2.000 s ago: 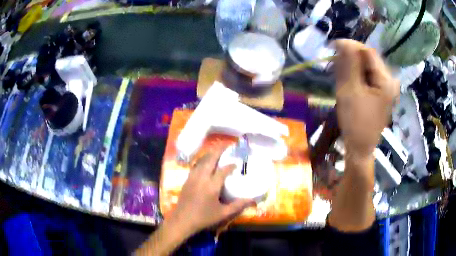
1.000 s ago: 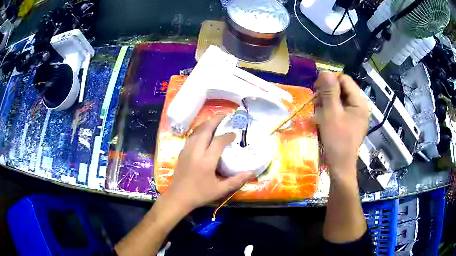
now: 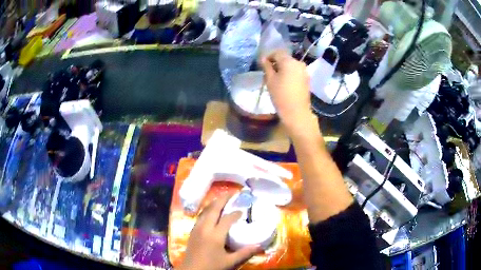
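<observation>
A white camera housing with a bracket arm [image 3: 219, 158] lies on the orange mat [image 3: 295, 232]. My left hand [image 3: 213, 237] holds its round white cup [image 3: 258, 224] from the left and front. A grey disc and a dark wire show inside the cup. My right hand [image 3: 285, 79] is above the grease pot [image 3: 250, 97], fingers closed on a thin stick [image 3: 261, 89] that reaches down to the white contents. The pot stands on a tan board [image 3: 213, 122] behind the mat.
Another housing with a black round head [image 3: 67, 154] stands at the left on the blue bench cover. A further white unit [image 3: 332, 87] is right of the pot. Silver-white boxes [image 3: 390, 184] with a black cable and a pale green fan [image 3: 422, 55] are at the right. Clear bags [image 3: 240, 45] are behind the pot.
My right hand with the stick has moved from beside the cup up and left, over the pot. My left hand still holds the cup. The view has tilted, so the mat sits lower.
</observation>
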